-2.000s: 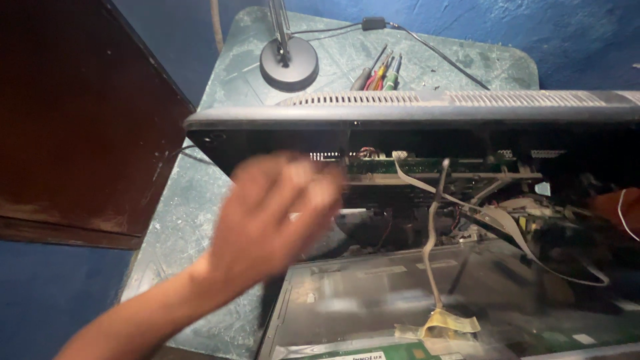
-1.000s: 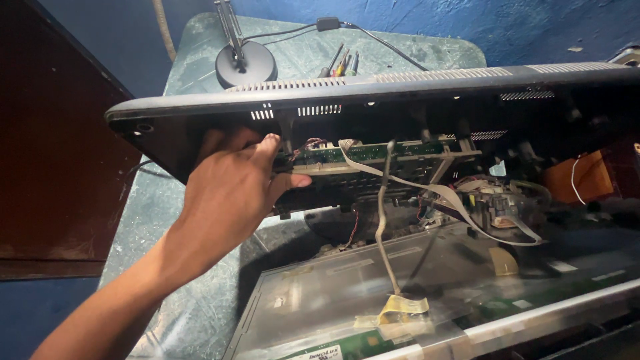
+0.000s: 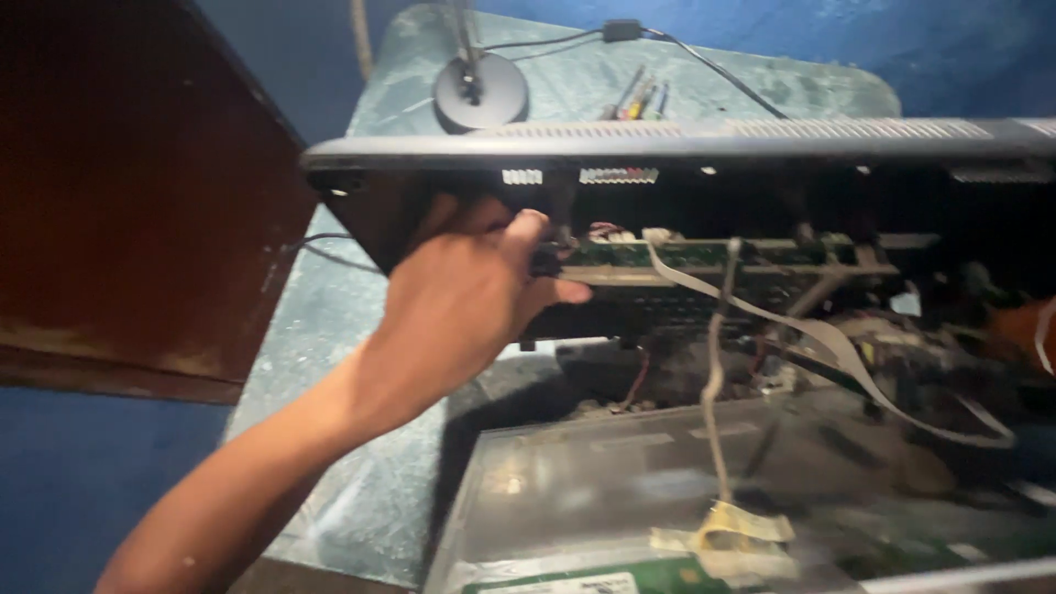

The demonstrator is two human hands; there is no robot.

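My left hand reaches inside the raised black housing of a flat-panel display, its thumb and forefinger at the left end of a green circuit board on a metal frame. Whether it grips the board is hard to tell, as some fingers are in shadow. A flat ribbon cable loops from the board to the right. A second cable runs down to yellow tape on the metal-backed display panel. At the right edge, an orange-brown blurred shape may be my right hand; this cannot be settled.
A lamp's round black base and several screwdrivers stand or lie behind the housing on the worn green table. A black cord with a small box crosses the back. A dark brown wooden panel stands at left.
My left hand, blurred in front of the housing two seconds ago, has moved into it beside the circuit board's left end. The view has shifted between frames.
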